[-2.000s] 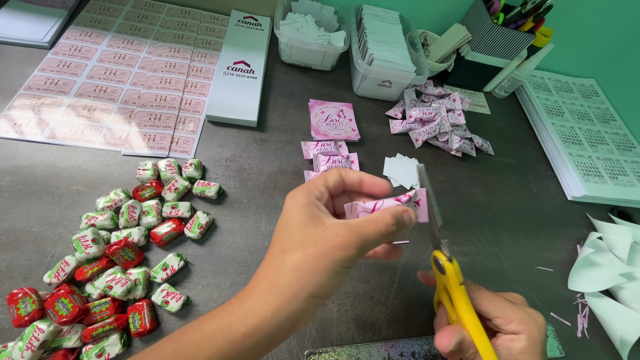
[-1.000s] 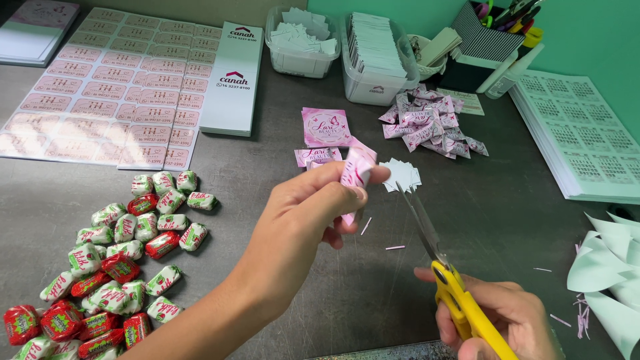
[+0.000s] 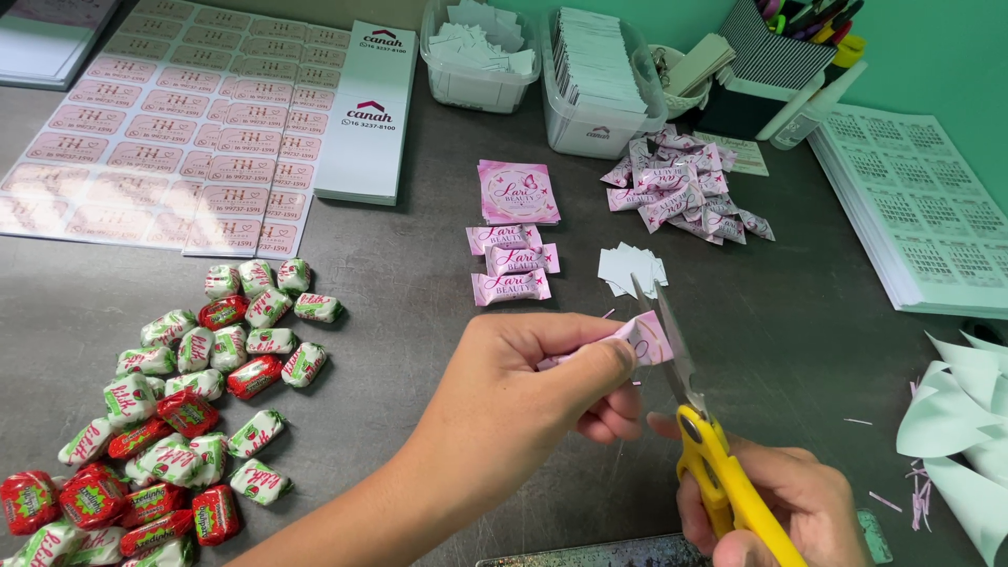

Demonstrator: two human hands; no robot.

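Observation:
My left hand (image 3: 543,378) pinches a pink-wrapped candy (image 3: 642,340) between thumb and fingers, its flat wrapper end sticking out to the right. Yellow-handled scissors (image 3: 728,480) are gripped in my right hand (image 3: 787,496), blades pointing up and a little parted, right at that wrapper end. Above my left hand, several pink wrapped candies (image 3: 516,287) lie in a column below a stack of square pink printed wrappers (image 3: 518,193). Small white paper cards (image 3: 630,266) lie just beyond the blade tips. Farther back is a heap of pink wrapped candies (image 3: 677,189).
Red and green-white wrapped candies (image 3: 189,409) spread over the left side. Sticker sheets (image 3: 157,134), a white pad (image 3: 366,118), plastic tubs of paper (image 3: 602,87) and a pen holder (image 3: 768,63) stand behind. Calendar sheets (image 3: 921,213), curled paper (image 3: 961,425) and trimmings (image 3: 920,496) lie right.
The candy in my left hand was tilted upright and apart from the scissors one second ago; now its wrapper end is at the blades. One more pink candy lies in the column.

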